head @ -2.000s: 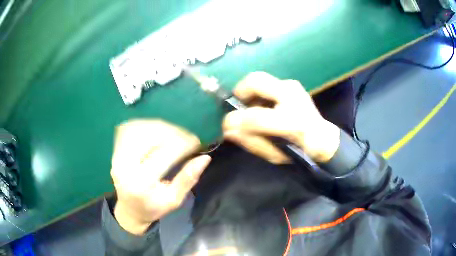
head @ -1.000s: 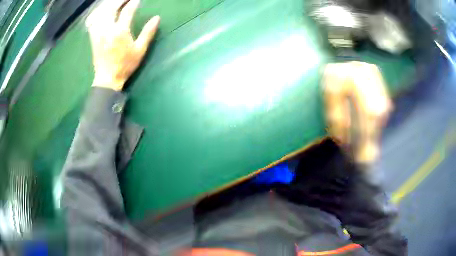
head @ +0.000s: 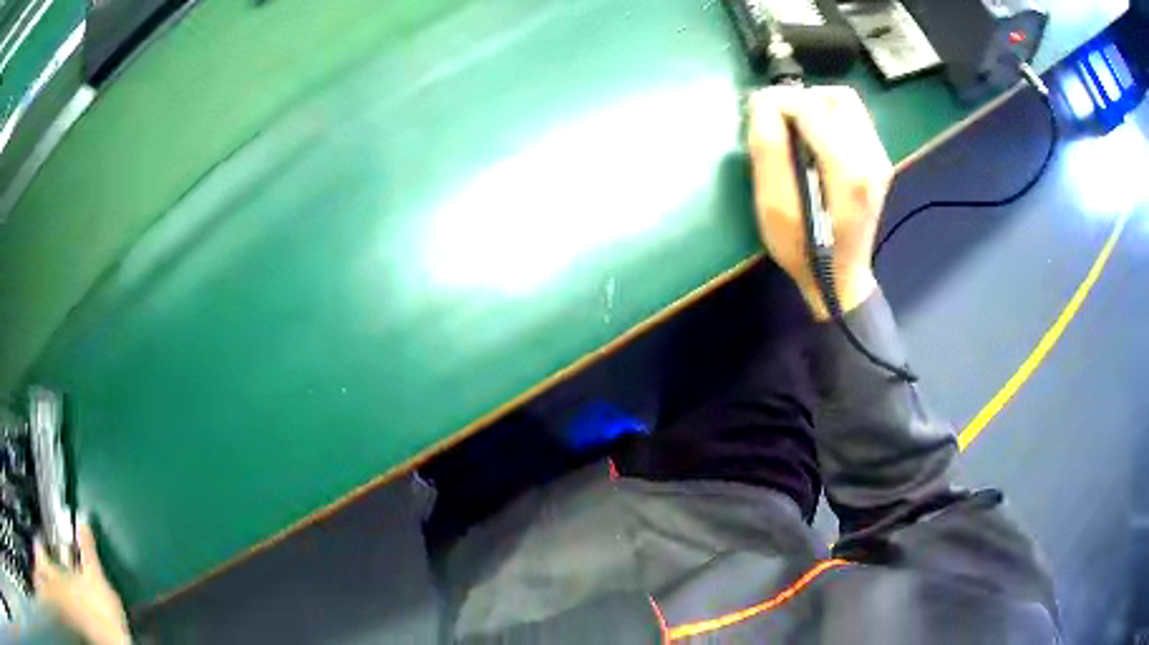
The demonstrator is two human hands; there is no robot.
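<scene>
My right hand [head: 832,176] is closed around the black handle of the soldering iron [head: 814,208]. The iron's silver collar points away from me, beside the black tip cleaner [head: 819,44] with silvery shavings; its tip cannot be made out. My left hand [head: 82,599] is at the lower left corner, partly cut off by the edge. Its fingers lie on both sides of the lower end of a silver-white strip [head: 48,460], gripping it. The strip lies along a row of dark parts [head: 15,504] at the picture's edge.
A metal-edged tray [head: 892,40] and a black soldering station [head: 995,51] with a red light stand at the far right. A black cord [head: 977,202] loops past the bench edge. A dark bar [head: 126,32] lies at the far left. The green mat [head: 302,378] has a bright glare.
The strip that lay before me two seconds ago is gone from there. My left hand went from open at the far side to the strip at lower left. My right hand moved to the tip cleaner.
</scene>
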